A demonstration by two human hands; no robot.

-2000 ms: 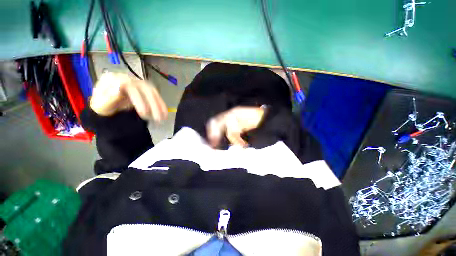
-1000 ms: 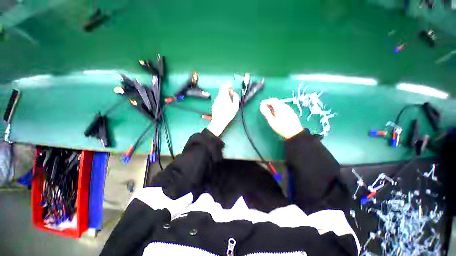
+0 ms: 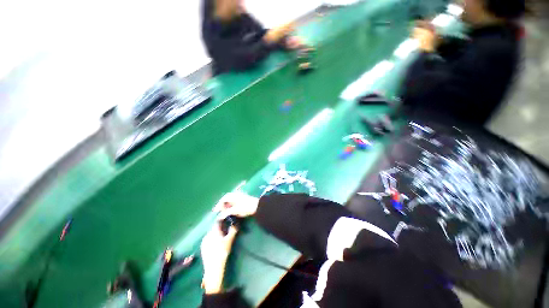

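Note:
My left hand (image 3: 215,255) is closed around a small black clamp (image 3: 230,225) over the green bench. A thin dark cable trails from it toward the bench edge. My right hand (image 3: 241,204) is beside the clamp, close to my left fingers, with its fingertips drawn together. Blur hides whether it grips the clamp or a small part. A small pile of silver springs (image 3: 286,180) lies on the bench just beyond my right forearm. More black clamps (image 3: 164,278) lie left of my left hand, blurred.
A black tray with a wide silver spring heap (image 3: 475,192) is at right. A far spring tray (image 3: 162,111) stands across the green belt (image 3: 198,174). One person (image 3: 235,42) is across the line, another (image 3: 463,72) beyond the tray. Clamps with blue-and-red tips (image 3: 355,144) lie between.
The view has turned to the right and tilted up, showing two people and the far tray. My hands, apart a second ago, are now together at the clamp.

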